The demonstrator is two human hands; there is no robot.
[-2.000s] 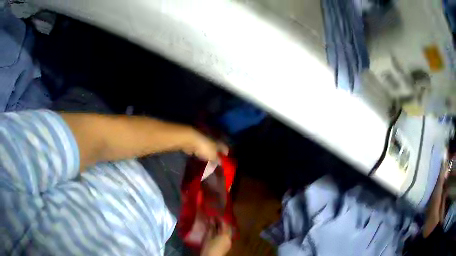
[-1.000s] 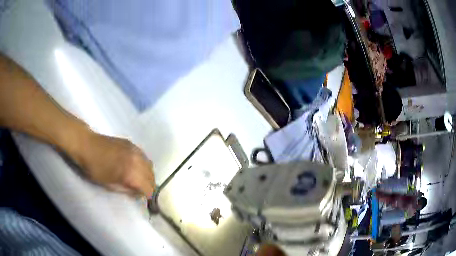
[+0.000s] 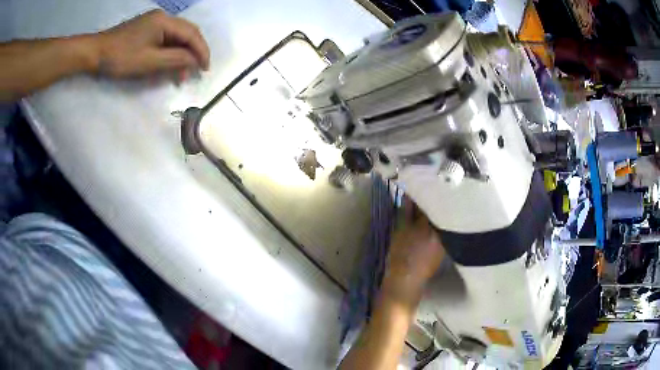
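Observation:
My left hand rests on the white table at the upper left, fingers loosely curled; its palm is hidden, so I cannot tell if it holds anything. My right hand reaches in under the arm of the white sewing machine, beside the bundle of long dark blue strips. Its fingertips are hidden behind the machine, and a grip on a strip cannot be made out. The brightly lit needle plate and bed show, with a small brown spot on them and no cloth.
A piece of light blue cloth shows at the top edge. A red item lies low by the lap. The table's rounded edge curves along the wearer's side. Thread cones and a blue bar stand beyond the machine at the right.
The view has swung from the lap and red item to the machine. Since a second ago, the right hand has come in under the arm. The panel and phone have left view.

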